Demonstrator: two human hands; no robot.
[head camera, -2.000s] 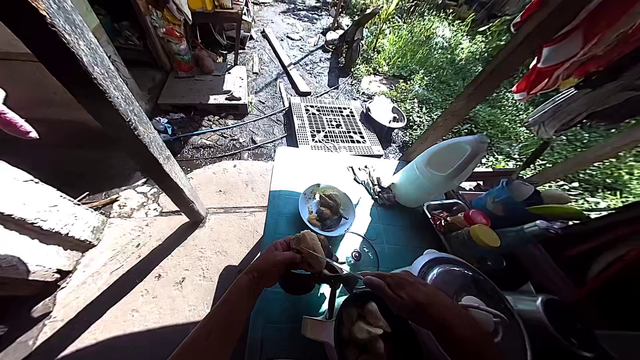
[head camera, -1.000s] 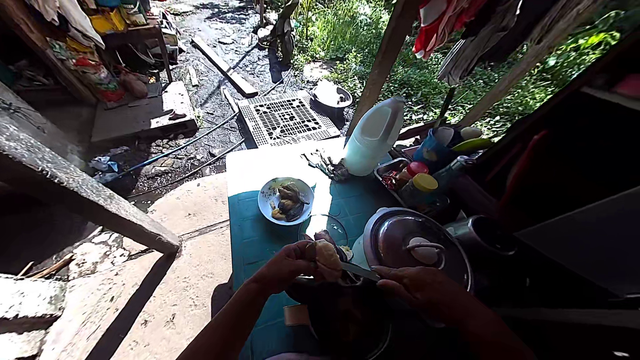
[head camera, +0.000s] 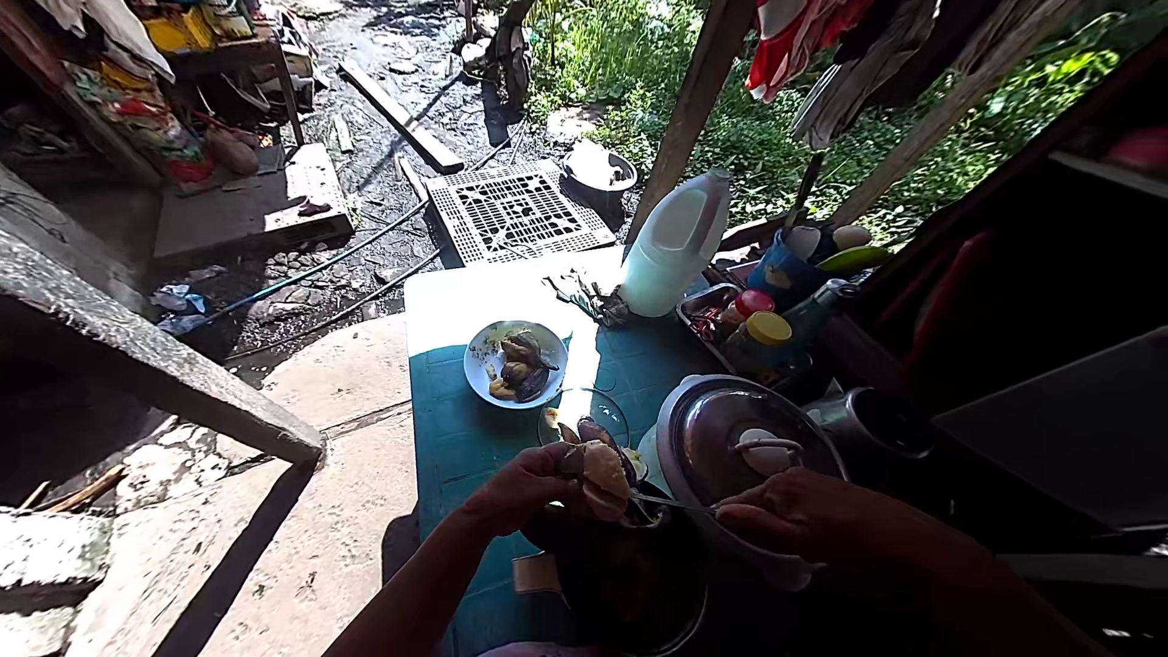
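My left hand (head camera: 534, 488) holds a pale, peeled piece of food (head camera: 604, 479) above a dark pot (head camera: 634, 584). My right hand (head camera: 789, 516) grips a thin metal utensil (head camera: 671, 503), likely a knife, whose far end meets the food. Just beyond my left hand is a clear glass dish (head camera: 593, 411) with dark and pale pieces in it. A white bowl (head camera: 476, 365) of brownish-yellow pieces, perhaps cooked plantain or eggplant, stands farther back on the green table (head camera: 447, 456). Shadow hides most of the pot's contents.
Right of the pot stands a lidded metal pot (head camera: 721, 415). A plastic jug (head camera: 680, 242) and a tray (head camera: 698, 306) of jars line the table's right side. Wooden posts (head camera: 698, 109) rise nearby. A plastic grate (head camera: 525, 210) and a basin (head camera: 599, 169) lie on the ground beyond.
The view has swung to the right since the first frame. Both hands stay close together over the dark pot, still holding the food and the utensil.
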